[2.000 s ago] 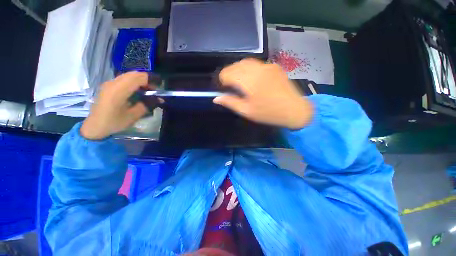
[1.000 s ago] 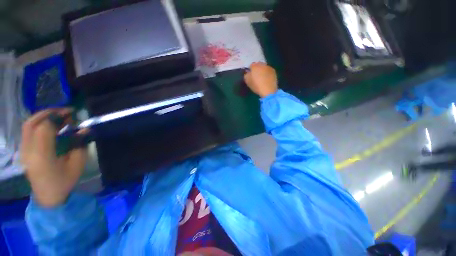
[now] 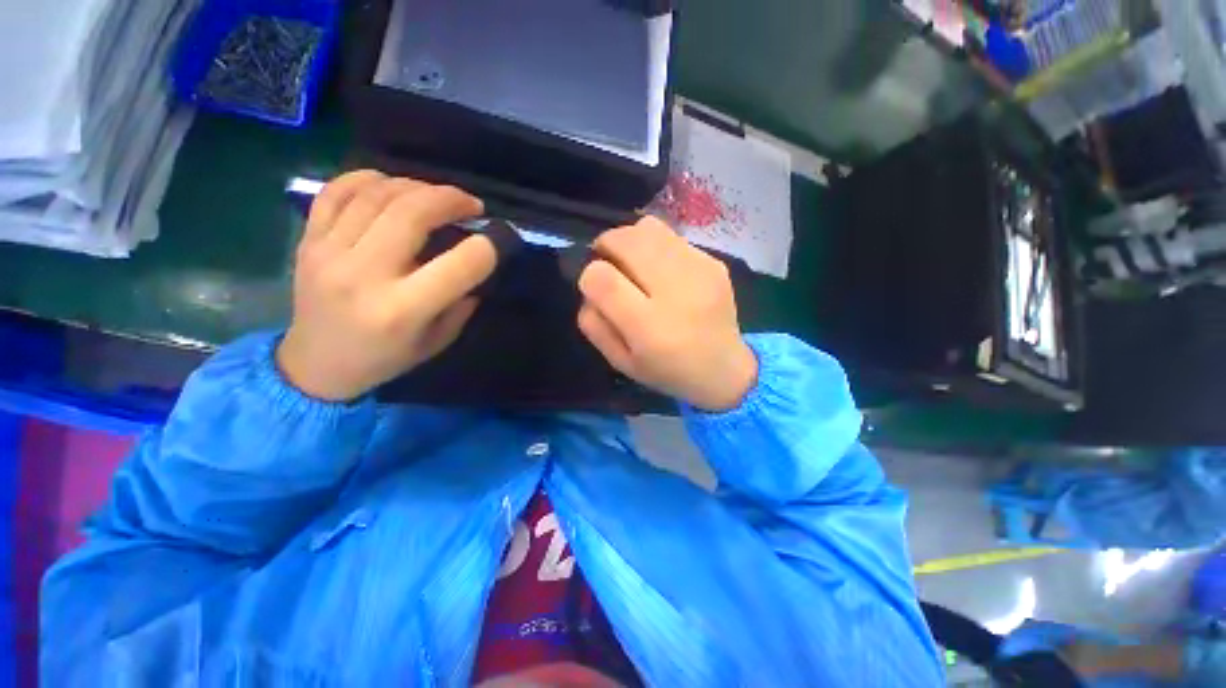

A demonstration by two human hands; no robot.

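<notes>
A tablet (image 3: 543, 238) shows edge-on as a thin bright line between my hands, above a black foam tray (image 3: 524, 352). My left hand (image 3: 383, 276) is closed over its left part, with a black sleeve on the thumb. My right hand (image 3: 666, 309) is curled at its right part, with a black fingertip sleeve against the edge. Most of the tablet is hidden by the hands and dark against the tray. A grey-blue back cover (image 3: 538, 70) lies in the tray stack behind.
White sleeves (image 3: 81, 135) are stacked at left beside a blue bin (image 3: 256, 61) of small dark parts. Red specks (image 3: 702, 202) lie on a white paper (image 3: 760, 182). Black trays (image 3: 904, 255) with an open unit (image 3: 1029, 289) stand at right.
My right hand has come back from beside the white paper to the tablet. My left hand has moved inward along it. The view has turned.
</notes>
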